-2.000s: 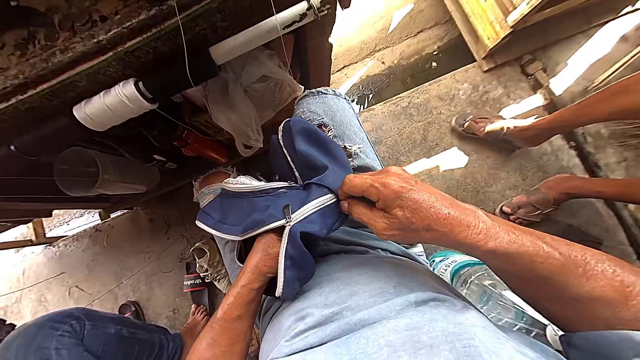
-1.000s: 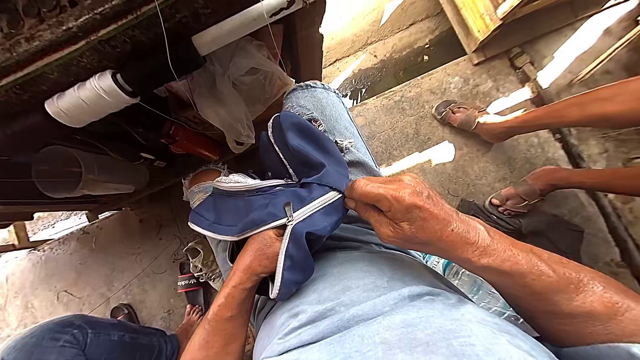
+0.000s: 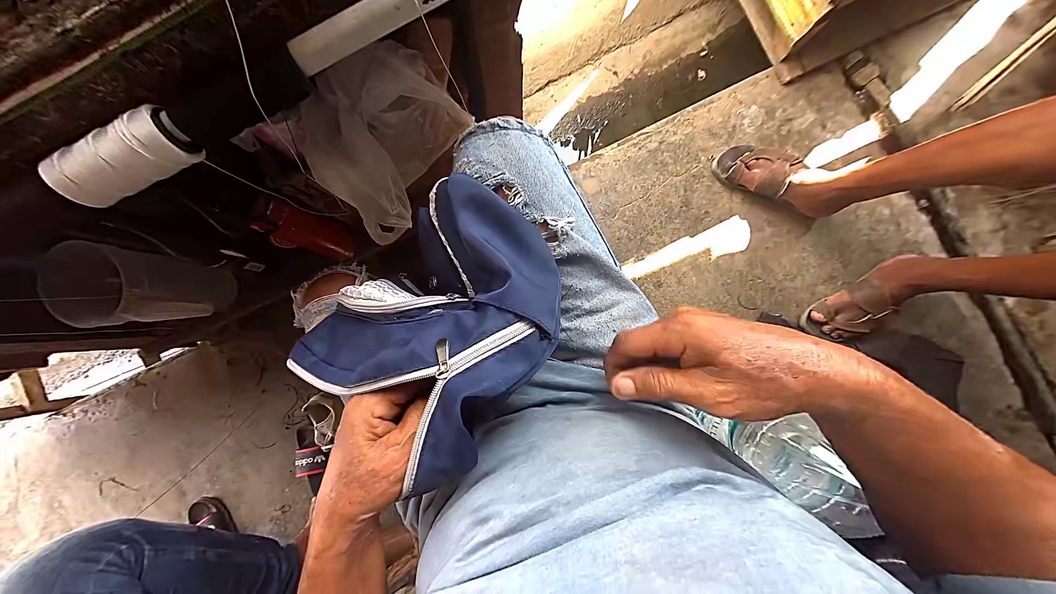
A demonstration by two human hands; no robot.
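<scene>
A blue cloth bag [image 3: 388, 342] with white zips lies over my lap and the knees of torn jeans. One zip is parted, its metal slider [image 3: 443, 356] at the point where the edges split. My left hand [image 3: 375, 445] reaches into the parted zip, its fingers hidden under the cloth, so its grip does not show. My right hand [image 3: 693, 363] is off the bag, to its right above my shirt. Thumb and forefinger are bent with a gap between them, and nothing shows in them.
At upper left are a white thread spool [image 3: 120, 157], a plastic bag [image 3: 379, 124] and a clear container [image 3: 124, 285]. A plastic bottle [image 3: 800, 466] lies by my right forearm. Another person's sandalled feet [image 3: 767, 173] are at right; someone's jeans-clad leg [image 3: 148, 561] is at lower left.
My right hand has let go of the bag's right edge and moved away to the right. My left hand remains inside the parted zip.
</scene>
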